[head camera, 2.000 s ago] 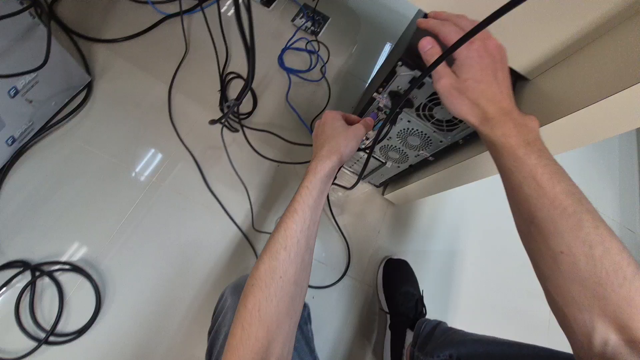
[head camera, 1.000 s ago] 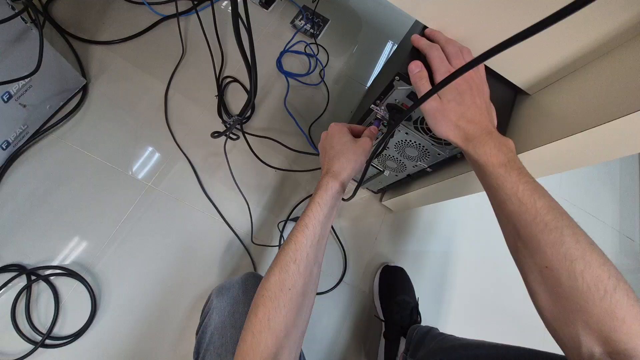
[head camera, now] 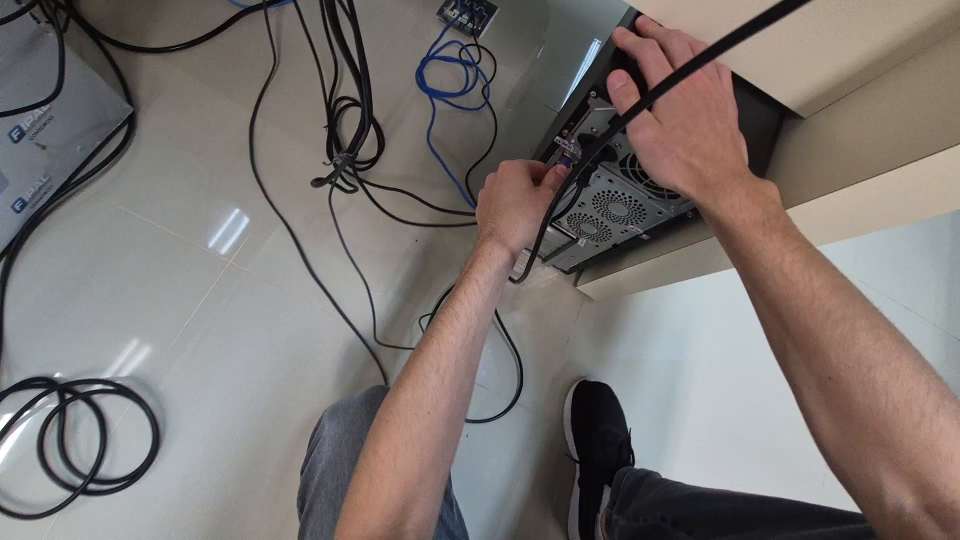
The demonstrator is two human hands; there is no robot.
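Observation:
A desktop computer tower stands by the cream furniture panel, its metal rear with vents and ports toward me. My left hand is at the rear ports, thumb and fingers closed around a small connector, purple where it shows and mostly hidden by the fingers. My right hand rests spread on the upper edge of the tower, gripping nothing. A thick black cable crosses in front of the right hand and runs down past the left fingertips. Beside the connector, a black plug sits at the tower's rear.
Black cables, bundled in a knot, trail over the tiled floor. A blue cable lies coiled below a small dark box with ports. At left are a grey box and a coiled black cable. My shoe is below the tower.
Both hands stay at the tower, the left at the rear ports throughout. The right hand's fingers have shifted slightly along the top edge. The view has moved a little.

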